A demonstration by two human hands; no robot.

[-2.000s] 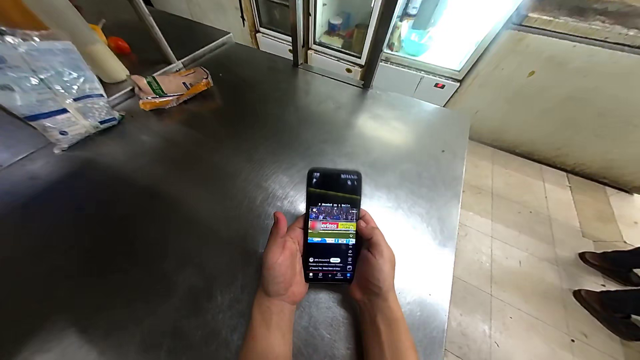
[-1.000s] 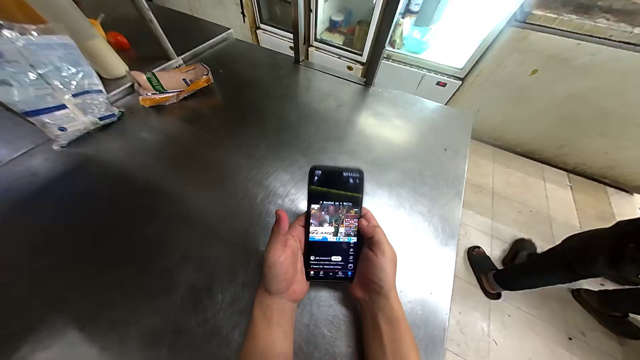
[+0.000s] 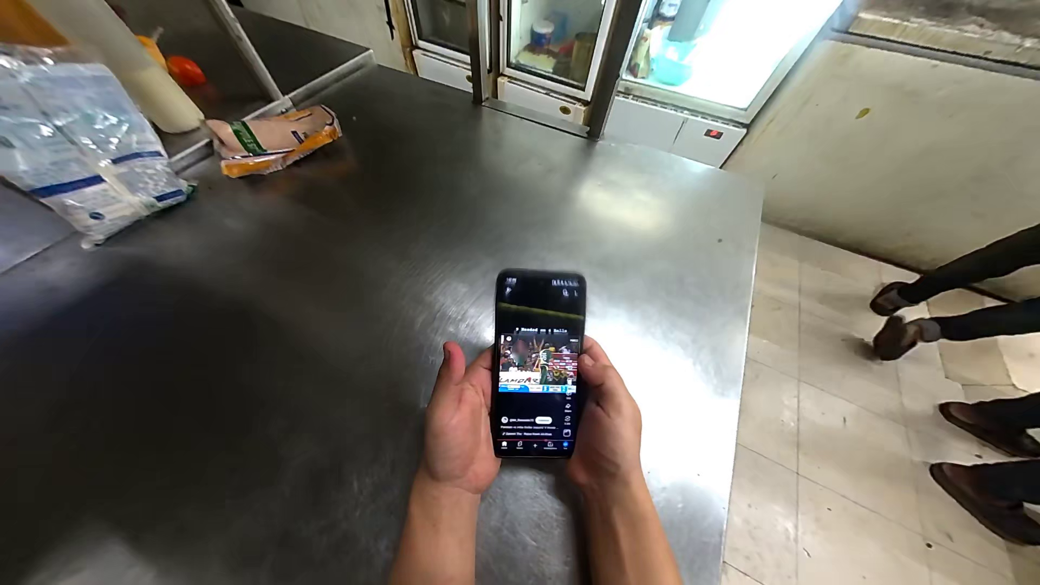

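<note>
A black smartphone is held upright in portrait above a stainless steel table, its lit screen facing me and playing a sports video. My left hand grips its left edge, with the thumb raised and standing apart from the phone. Along the right edge lies my right hand, its thumb bent near the side of the screen. The fingers of both hands are partly hidden behind the phone. Both forearms reach in from the bottom of the view.
A clear plastic bag of packets and an orange and pink food package lie at the upper left. Glass-door refrigerators stand beyond the table. On the tiled floor at right are the legs and shoes of people.
On the phone's screen the video picture has changed. A person's legs at the right have moved, and two pairs of shoes are in view. Both hands still hold the phone in the same place.
</note>
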